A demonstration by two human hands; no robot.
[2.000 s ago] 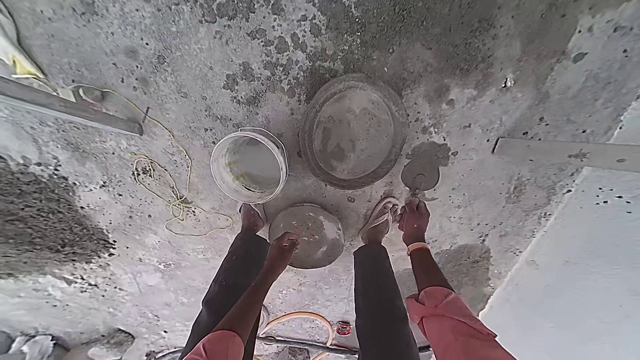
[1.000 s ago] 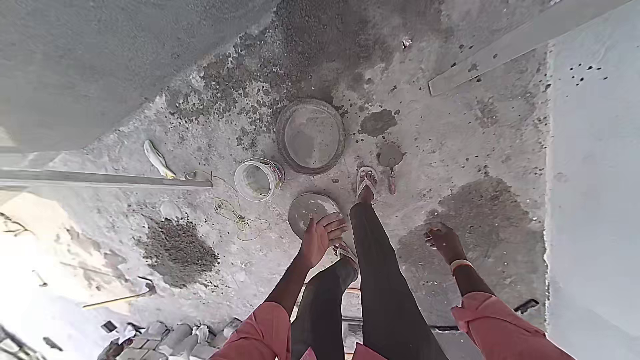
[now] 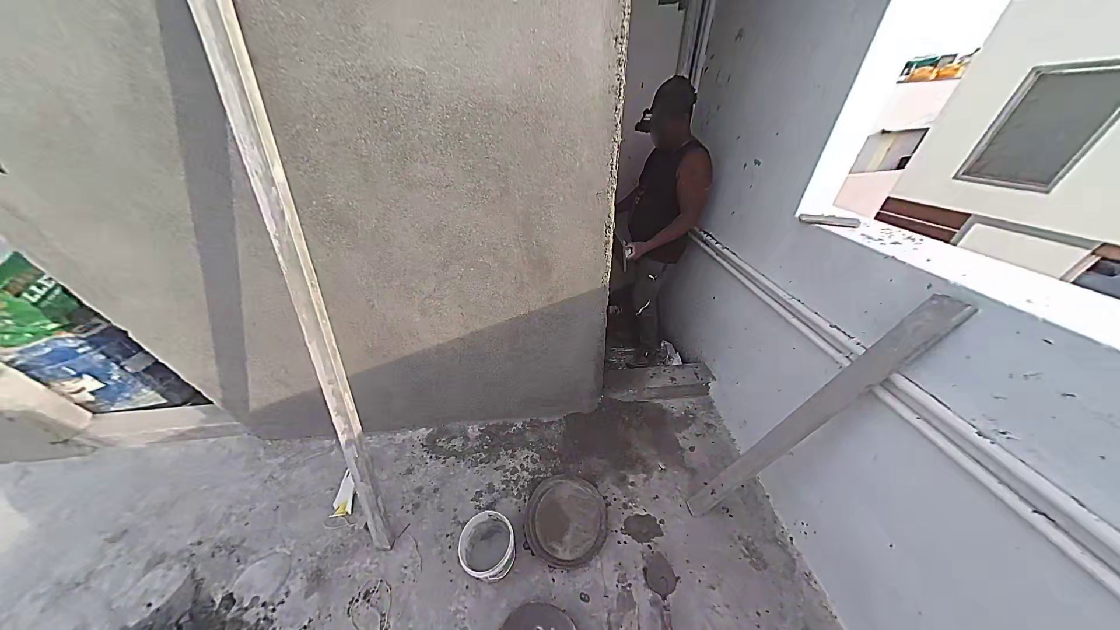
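Note:
Neither of my hands shows in the head view at this moment, so what they hold cannot be seen. Low in the picture a white plastic bucket (image 3: 486, 546) stands on the concrete floor, with grey contents. Just right of it lies a wide, round, mortar-stained pan (image 3: 567, 521). A second round, dark grey vessel (image 3: 538, 618) is cut off by the bottom edge. Thin cord (image 3: 371, 604) lies loose on the floor left of the bucket.
A long straight bar (image 3: 297, 254) leans on the plastered wall (image 3: 472, 201). At the right, a plank (image 3: 831, 407) leans against the pale wall, across white pipes (image 3: 962, 451). In the narrow passage stands a person (image 3: 669, 192) in a cap, both hands in front of the waist.
The view has tilted up from the floor to the walls and passage. Both my hands, seen over the floor and round vessel before, have left the view.

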